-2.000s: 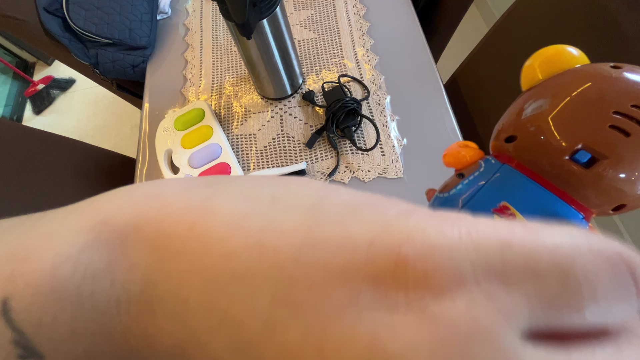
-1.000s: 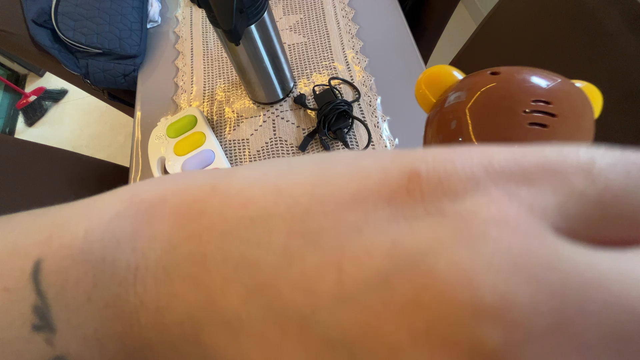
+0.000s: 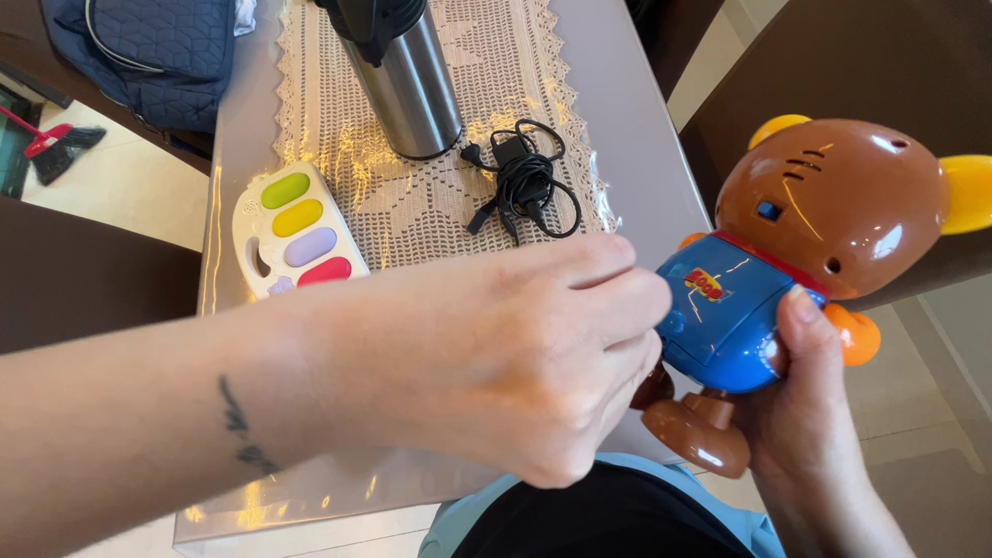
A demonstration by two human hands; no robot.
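A brown plastic toy animal [image 3: 837, 201] with yellow ears, orange hands and a blue body is held at the right, its back facing the camera. My right hand [image 3: 806, 387] grips it from below, thumb against the side of the blue body. My left hand [image 3: 542, 349] reaches across from the left, its fingers curled beside the toy's body; the fingertips are hidden, so I cannot tell whether they hold anything. A blue panel [image 3: 717, 298] on the toy's back bears a colourful sticker, and a small blue switch [image 3: 769, 211] sits in the back of its head.
On the table [image 3: 643, 139] lies a crocheted runner [image 3: 496, 39] under clear plastic, bearing a steel thermos [image 3: 418, 93] and a coiled black power cable [image 3: 527, 178]. A white toy keyboard [image 3: 248, 232] lies left. Dark chairs flank the table; a quilted blue bag [image 3: 170, 62] rests at upper left.
My left forearm and hand, which filled the lower view, now show lower and farther off. The toy has tilted, and my right hand on it has come into sight.
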